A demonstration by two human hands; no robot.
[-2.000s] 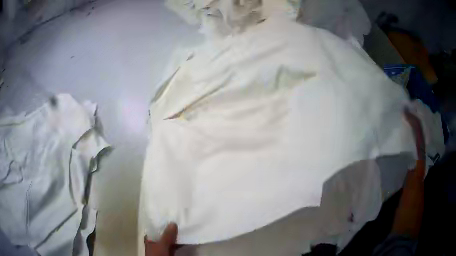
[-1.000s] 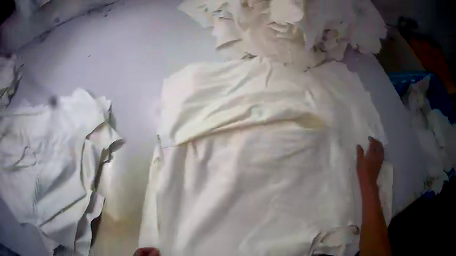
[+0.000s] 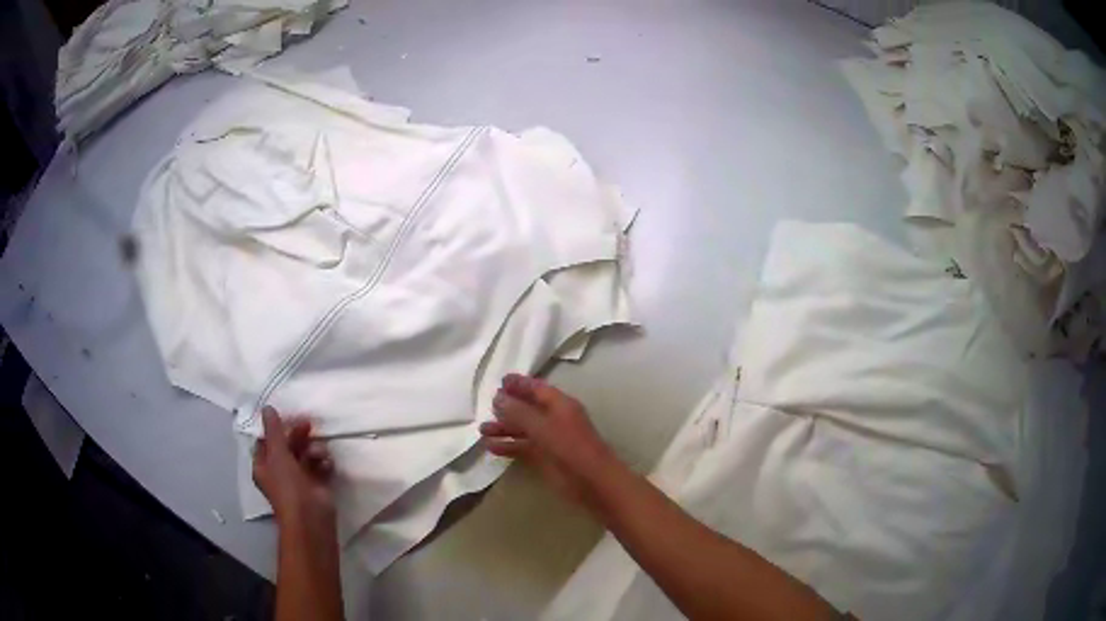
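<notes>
A stack of cream-white garment panels [image 3: 425, 303] lies on the pale table, left of the middle. A double topstitched seam [image 3: 361, 291] runs diagonally across the top piece. My left hand [image 3: 291, 459] is at the stack's near left edge, thumb and fingers at the seam's lower end; whether it pinches cloth is unclear. My right hand [image 3: 543, 431] is at the near right edge, fingers curled beside the cloth; its grip is also unclear. Another white body piece [image 3: 873, 412] lies to the right, creased across its middle.
Small cut pieces [image 3: 988, 134] are heaped at the far right. Another pile of white pieces [image 3: 182, 43] lies at the far left. The pale table's [image 3: 679, 134] curved edge runs along the left, with dark floor beyond.
The view has swung left. Both hands have left the right-hand body piece and moved to the panel stack on the left. The right-hand piece lies released on the table.
</notes>
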